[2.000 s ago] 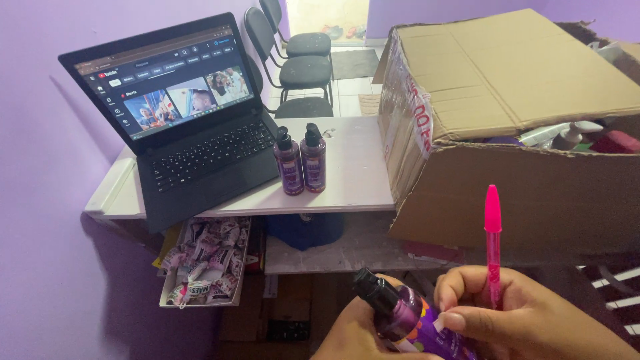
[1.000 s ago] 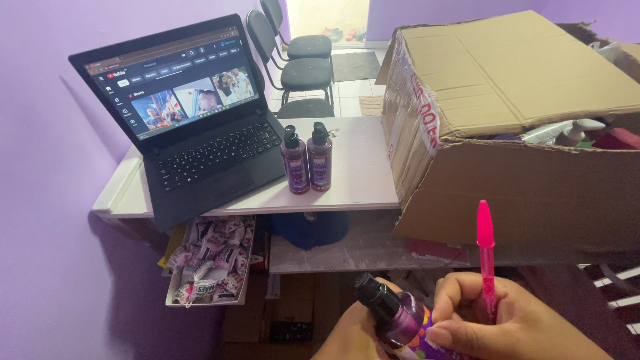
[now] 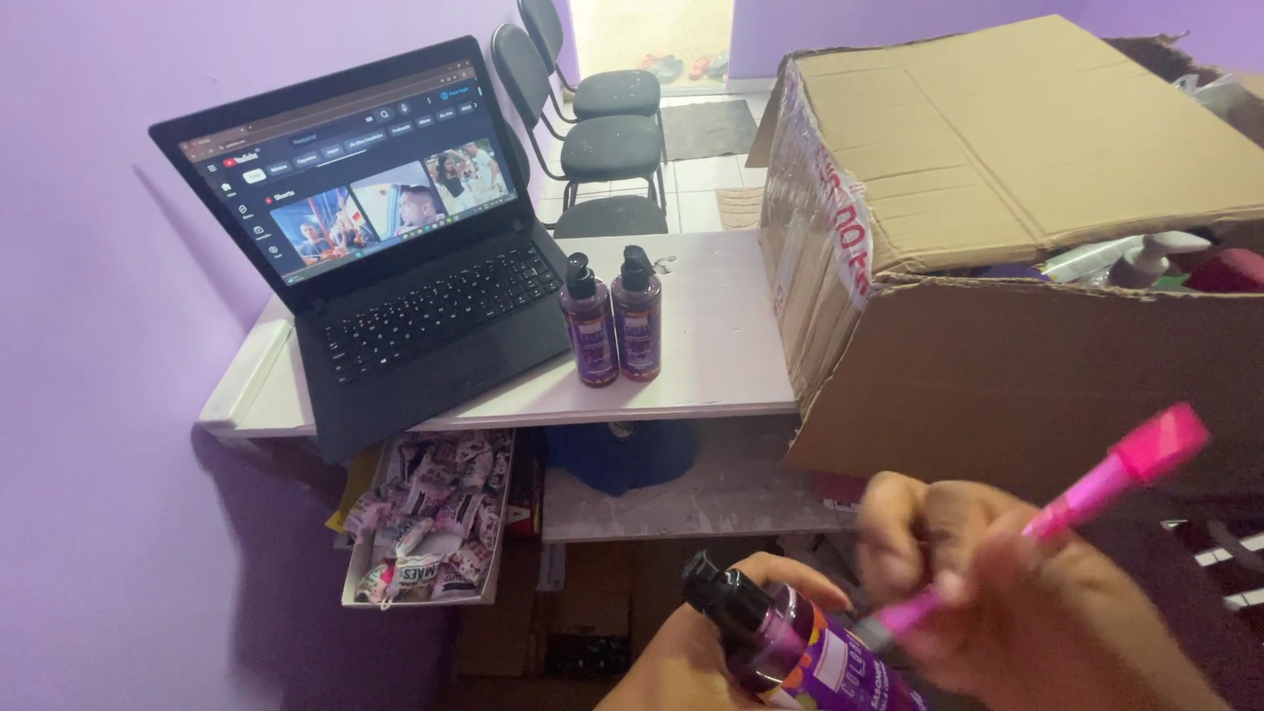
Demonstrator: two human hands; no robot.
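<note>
A purple pump bottle with a black pump head (image 3: 805, 642) lies tilted in my left hand (image 3: 691, 642), at the bottom of the view. My right hand (image 3: 1027, 602) grips a bright pink pen (image 3: 1076, 499); its capped-looking end points up to the right and its lower end is close to the bottle's label. Whether that end touches the label I cannot tell, as the hand is blurred. Two similar pump bottles (image 3: 591, 331) stand upright side by side on the white shelf top (image 3: 711, 365).
An open black laptop (image 3: 425, 336) stands left of the bottles. A large cardboard box (image 3: 987, 365) holding several bottles fills the right. Below the shelf top are a tray of wrapped items (image 3: 430, 533) and a blue cap (image 3: 622, 454). Black chairs (image 3: 612, 148) stand behind.
The pink pen has gone from upright to slanting, with its upper end towards the right. My right hand has shifted with it, and its fingers have changed their hold. My left hand keeps the bottle.
</note>
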